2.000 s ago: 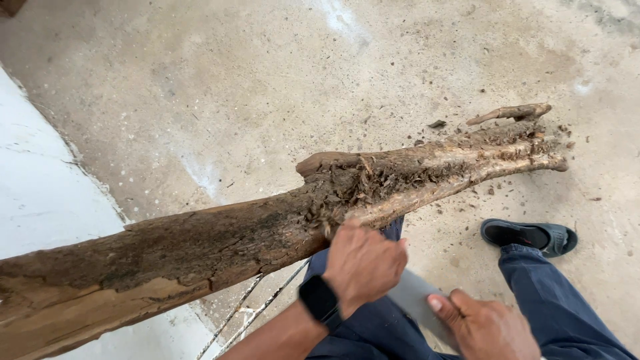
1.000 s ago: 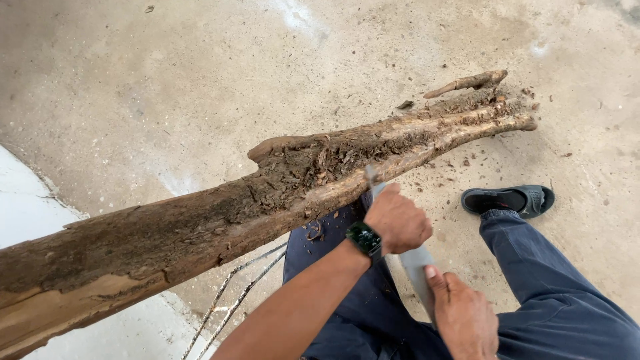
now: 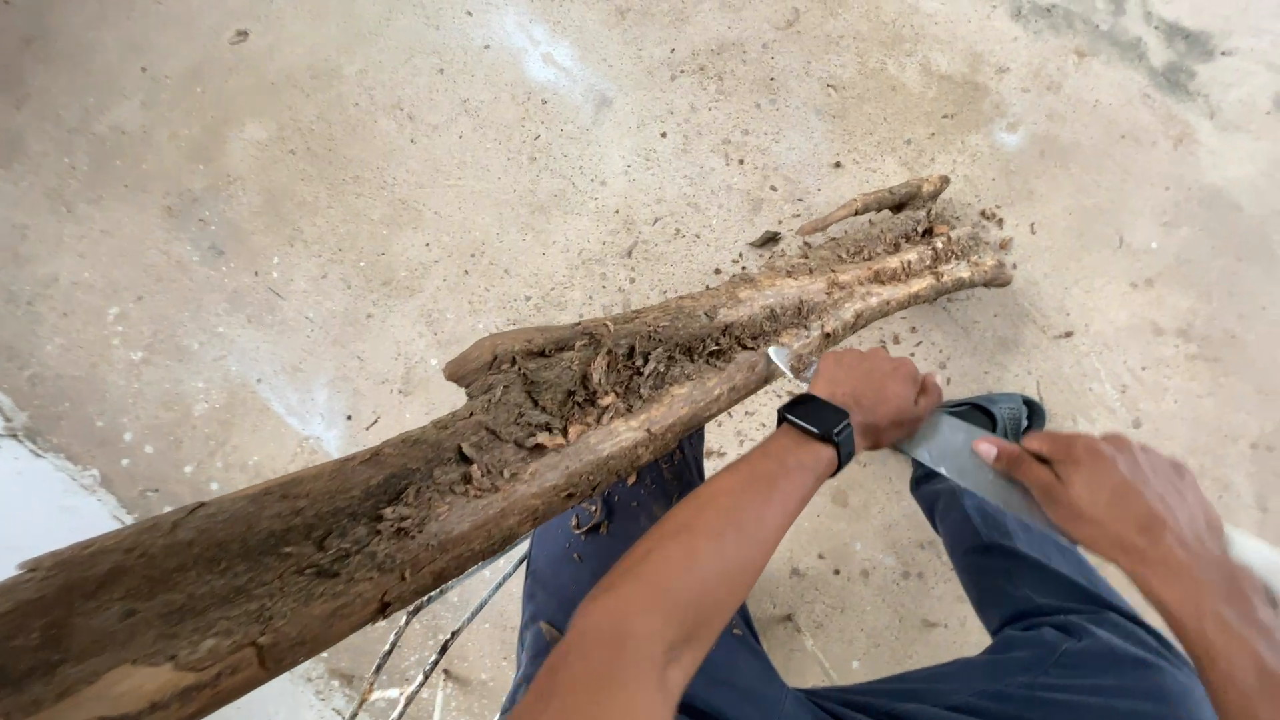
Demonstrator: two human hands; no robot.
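A long, weathered wooden log slants from the lower left to the right, its hollow filled with loose, shredded brown matter. My left hand, with a black watch on the wrist, is closed around a flat grey metal blade. The blade's bright tip touches the log's near edge, just beyond my fingers. Farther back along the same tool my right hand grips it, thumb along the flat side; this hand is slightly blurred. A pale part, perhaps the handle, shows behind the right wrist.
The concrete floor bears crumbs and chips around the log's far end. A short broken branch piece lies there. My legs in dark blue trousers and a sandalled foot are below the log. Twisted cords or wires show under it.
Both hands and the blade have moved right along the log, toward its narrow end. Earlier the left hand was beside the log's shredded middle. Both hands still hold the blade.
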